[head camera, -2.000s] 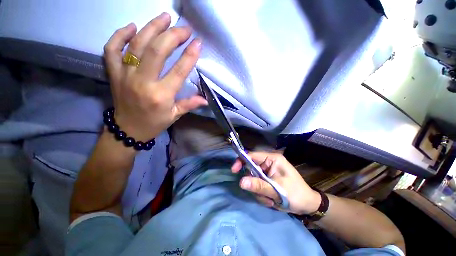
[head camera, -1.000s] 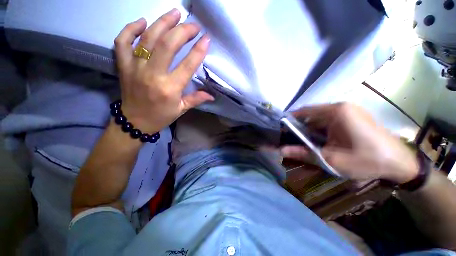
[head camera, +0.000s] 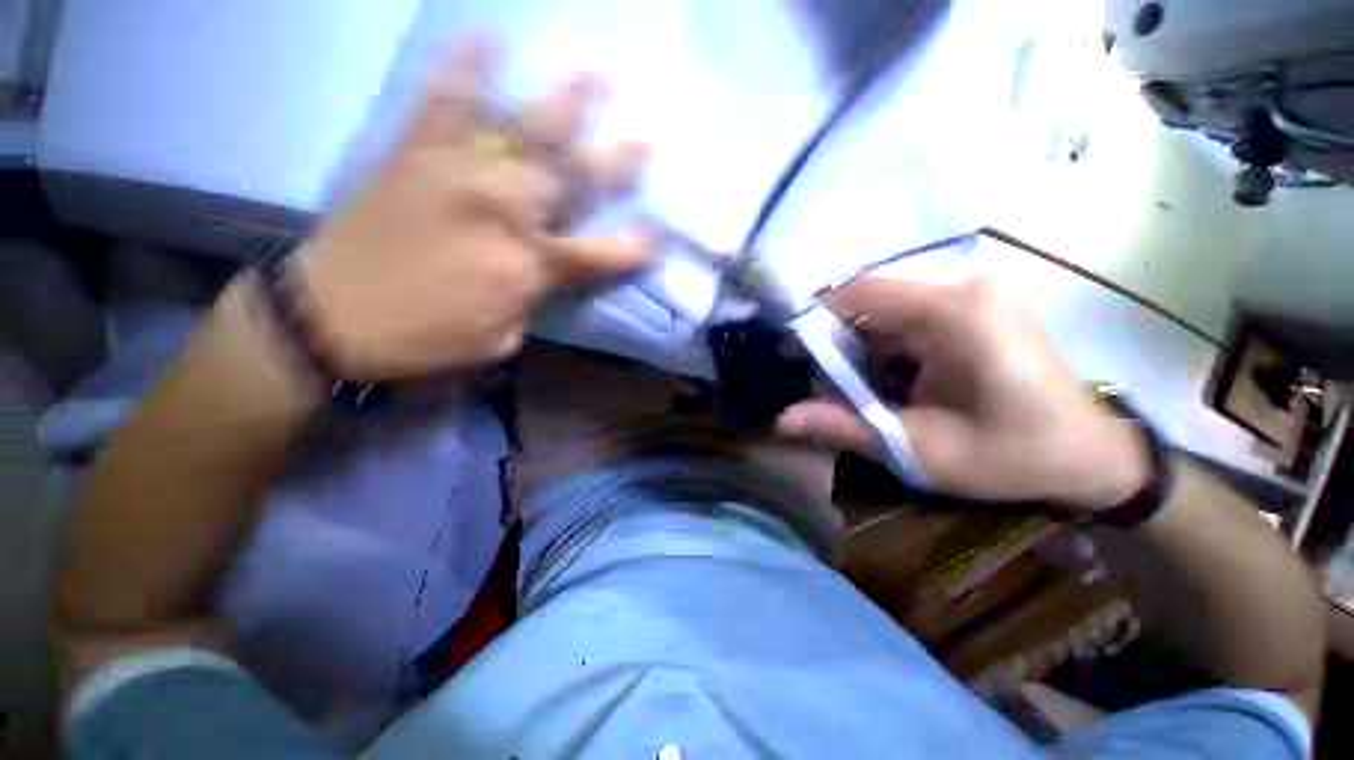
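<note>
The pale grey-blue garment panel lies over the table's front edge, overexposed and blurred. My right hand holds the scissors by the handles. Their brass-coloured pivot shows over the panel's edge, and the blades point up and left, blurred. My left hand is strongly motion-blurred, with fingers spread above the panel at the left; whether it touches the cloth cannot be told. A dark piece hangs below the panel's edge beside the scissors. The slit in the panel is too blurred to tell.
The white sewing machine head is at the upper right. A thin dark line runs over the white table. Pale grey-blue cloth hangs left of my lap. Wooden and dark items are under the table at the right.
My left hand has moved left and down and is now blurred. The scissors in my right hand first moved right, then slightly back left. The panel and machine head have shifted in view.
</note>
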